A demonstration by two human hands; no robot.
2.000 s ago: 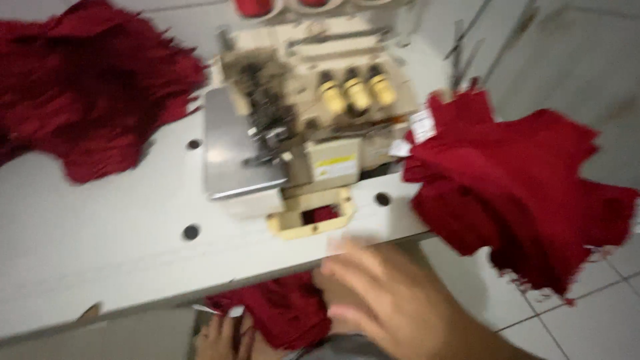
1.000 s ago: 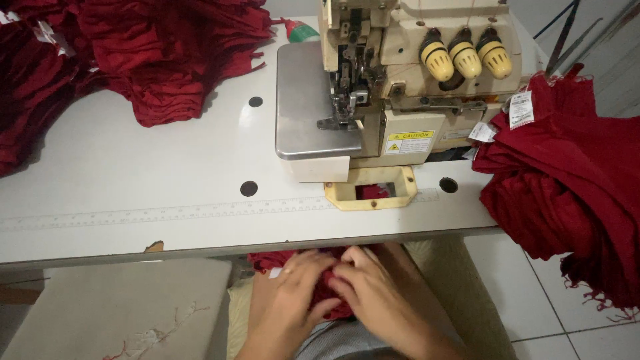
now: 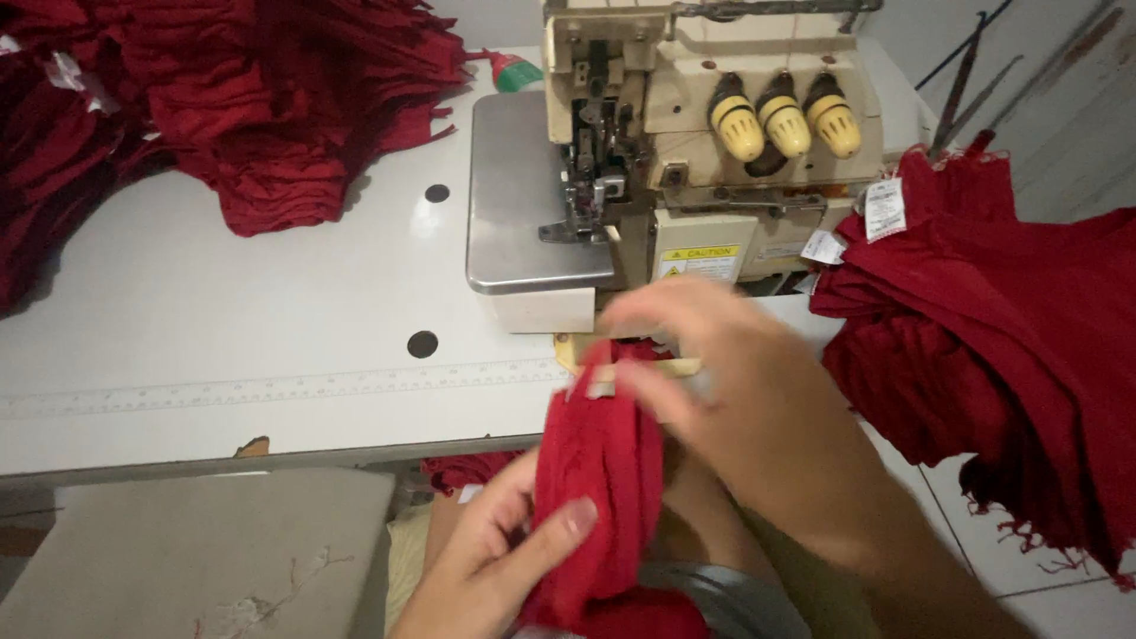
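Note:
A strip of folded red fabric (image 3: pixel 603 470) hangs upright in front of the table edge. My left hand (image 3: pixel 515 541) grips it from the left, thumb across its front. Blurred by motion, my right hand (image 3: pixel 719 355) is at the top end of the fabric, with thumb and fingers apart around it; whether it pinches the cloth cannot be told. Just behind stands an overlock sewing machine (image 3: pixel 701 248) with a metal plate (image 3: pixel 532 195) and a presser foot (image 3: pixel 568 232). The fabric top partly covers the machine's cream-coloured frame (image 3: pixel 566 353).
Red fabric pieces (image 3: pixel 266 106) are heaped at the back left, near a red and green bottle (image 3: pixel 515 73). More red cloth (image 3: pixel 994 293) with white labels hangs on the right. A printed ruler (image 3: pixel 266 388) runs along the white table (image 3: pixel 133 435). A grey padded surface (image 3: pixel 204 550) lies below left.
Both hands were together low over red fabric in the lap; now the fabric is raised to the table edge. My right hand has moved up near the machine.

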